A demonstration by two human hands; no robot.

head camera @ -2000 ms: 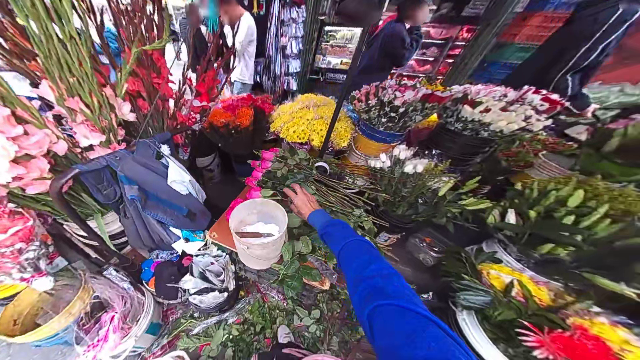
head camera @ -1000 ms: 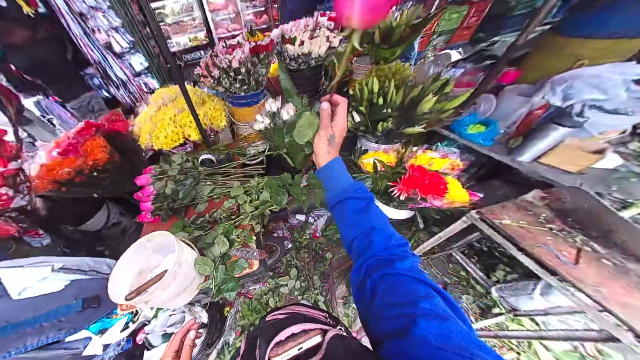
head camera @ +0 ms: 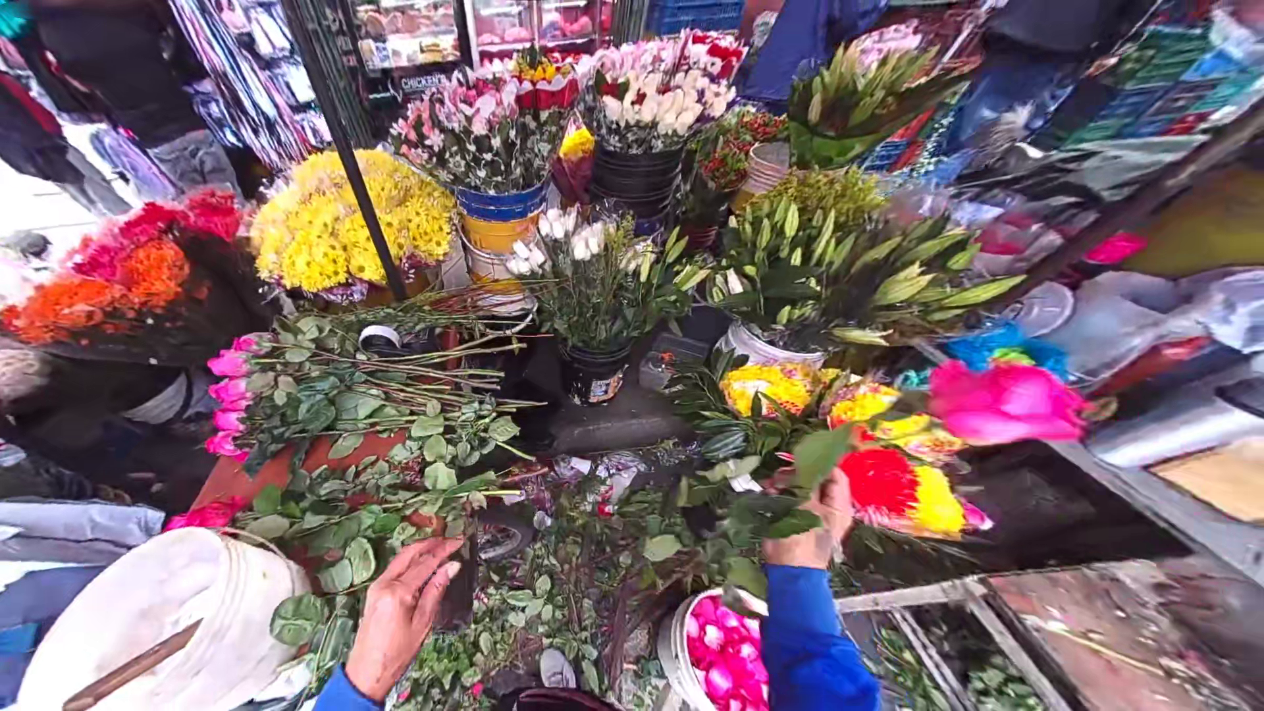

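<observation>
My right hand (head camera: 822, 518) is closed around the leafy stem of a rose, whose large pink bloom (head camera: 1007, 400) leans to the right above a metal-edged table. My left hand (head camera: 405, 602) is empty, fingers extended, beside the cut rose leaves (head camera: 360, 558) at the table's near edge. Pink roses with long stems (head camera: 395, 380) lie in a pile beyond it, blooms to the left. A white bucket (head camera: 168, 602) with a wooden-handled tool (head camera: 133, 667) stands at lower left. Low between my arms, a bucket (head camera: 676, 647) holds pink rose blooms.
Yellow daisies (head camera: 346, 222), orange flowers (head camera: 123, 276), white roses in a black bucket (head camera: 592, 373) and lilies in a white bucket (head camera: 770, 348) stand ahead. A dark pole (head camera: 360, 188) rises at left. A metal frame table (head camera: 1116, 622) is at lower right; cut foliage covers the ground.
My right hand was empty at the rose pile two seconds ago; one second ago it held up a rose. It is now lower and farther right. My left hand has come further into view.
</observation>
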